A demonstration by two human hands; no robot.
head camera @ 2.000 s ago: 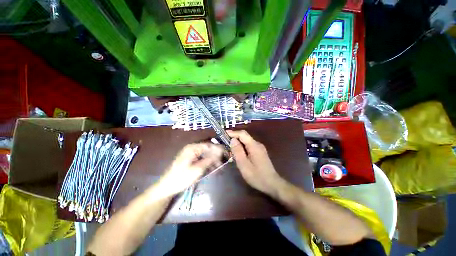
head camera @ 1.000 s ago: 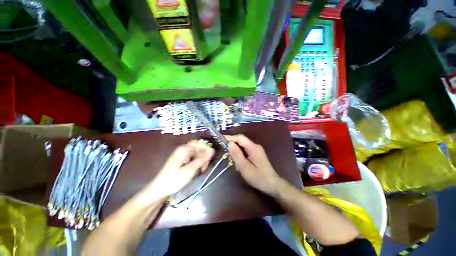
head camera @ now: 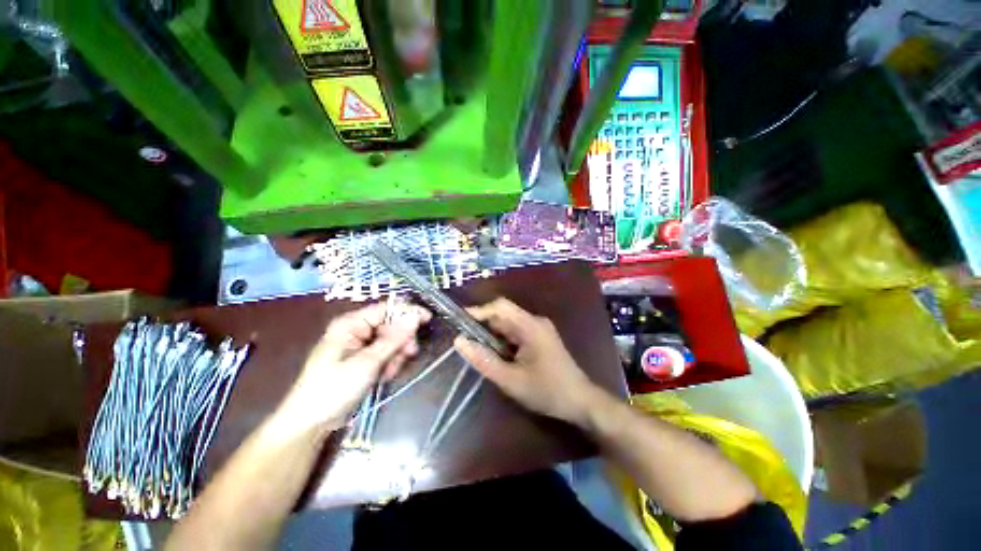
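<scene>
My right hand [head camera: 524,350] is closed around the lower end of a narrow metal holder bar [head camera: 428,293], which slants up and left toward the press edge. My left hand [head camera: 371,342] is beside the bar, with its fingertips pinched on the end of a cable [head camera: 426,368]. Two more strands hang down from the bar near my right hand. A few cables [head camera: 360,425] lie on the board below my left hand. A large pile of cables [head camera: 161,414] lies at the left. White-grey moulded cables [head camera: 350,258] lie crisscross under the press edge.
The green moulding machine [head camera: 377,188] stands ahead. The dark brown-red board [head camera: 285,377] lies before it. A purple patterned rectangle [head camera: 557,230], red control panel [head camera: 642,145], red parts bin [head camera: 710,323], clear bag [head camera: 753,258] and white bucket [head camera: 794,398] are at right; a cardboard box [head camera: 43,366] is at left.
The camera view has shifted right, so the scene sits further left. The bar still lies in my right hand. My left hand now pinches a cable end beside it, and strands hang from the bar.
</scene>
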